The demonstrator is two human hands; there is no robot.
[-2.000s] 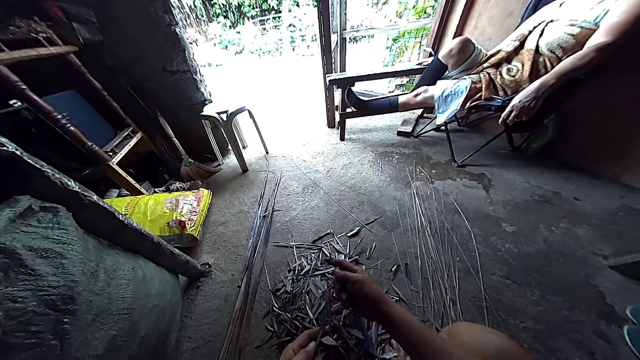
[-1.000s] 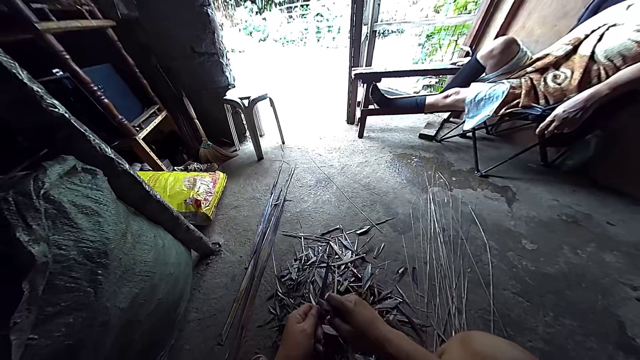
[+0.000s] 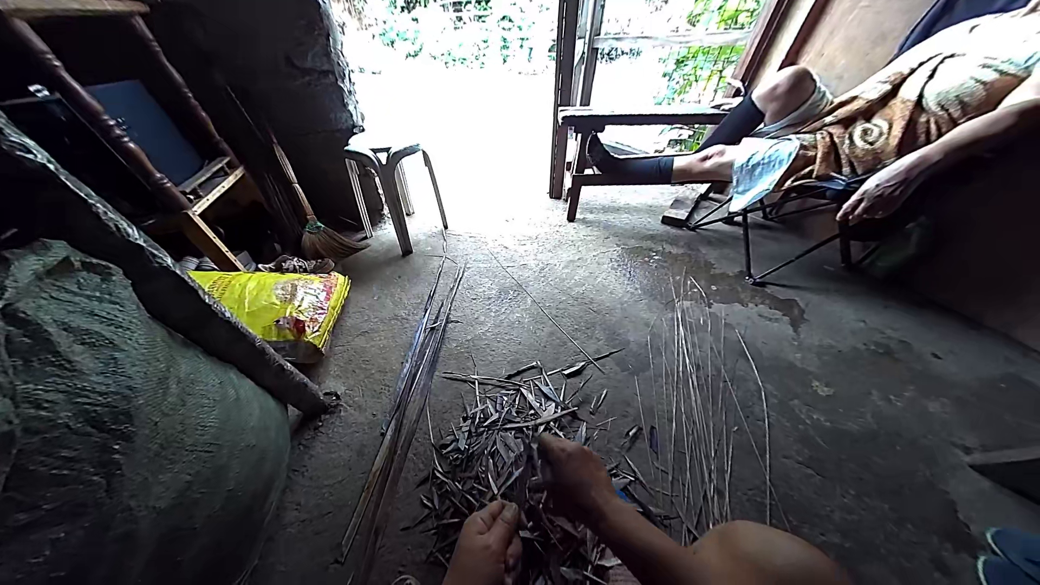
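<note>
My left hand is at the bottom centre with thumb and fingers pinched together. Farther up and to the right, my right hand is curled with its fingers bent. Both are over a heap of dark dry leaf-like shavings on the floor. A thin dark strip seems to run between them, but it blends into the heap, so what each hand grips cannot be made out. Long dark stalks lie left of the heap. Thin pale sticks lie spread to its right.
A yellow printed sack and a large green woven sack are at the left, with a slanting beam between. Behind stand a stool and a broom. A person reclines on a folding chair at the right, legs on a wooden bench.
My right hand was next to my left hand one second ago and is now farther forward, apart from it. Two seconds ago the hands were also apart. The view has shifted slightly.
</note>
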